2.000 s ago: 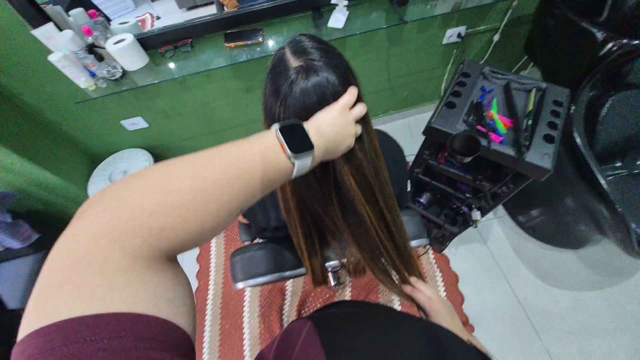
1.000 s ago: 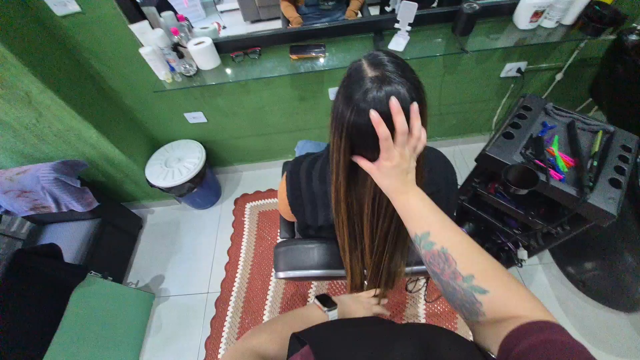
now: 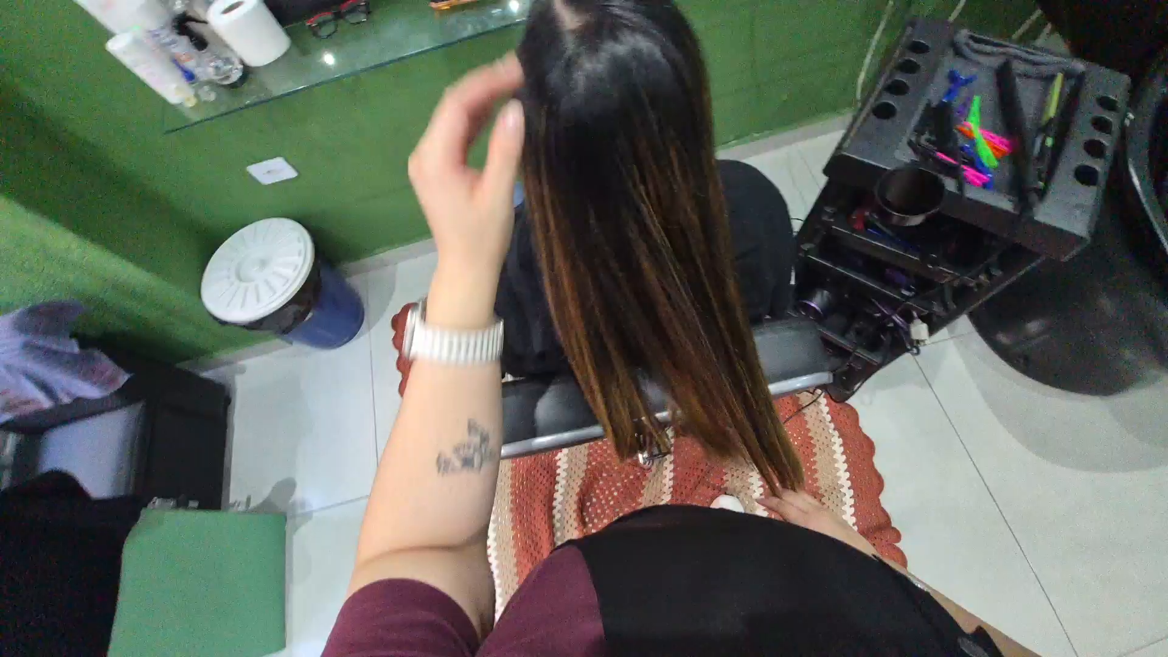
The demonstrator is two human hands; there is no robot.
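Note:
A seated person's long straight hair (image 3: 639, 210), dark at the crown and brown toward the ends, hangs over the back of a black salon chair (image 3: 547, 411). Beside the left side of the head is my left hand (image 3: 470, 164), raised, with thumb and fingers apart and the fingertips close to the hair; whether they touch it is unclear. A watch with a pale band (image 3: 456, 342) is on that wrist. Low on the right, the fingers of my right hand (image 3: 812, 516) are at the lower hair ends; their grip is partly hidden.
To the right stands a black salon trolley (image 3: 844, 151) with colourful hair clips (image 3: 981, 137) and a dark bowl (image 3: 910, 194). A glass shelf (image 3: 365, 64) runs along the green wall. A lidded bin (image 3: 260, 269) and a green seat (image 3: 201, 575) are at left.
One second ago my right hand was on the head and my left hand at the hair ends; now my left is raised beside the head and my right is down at the ends.

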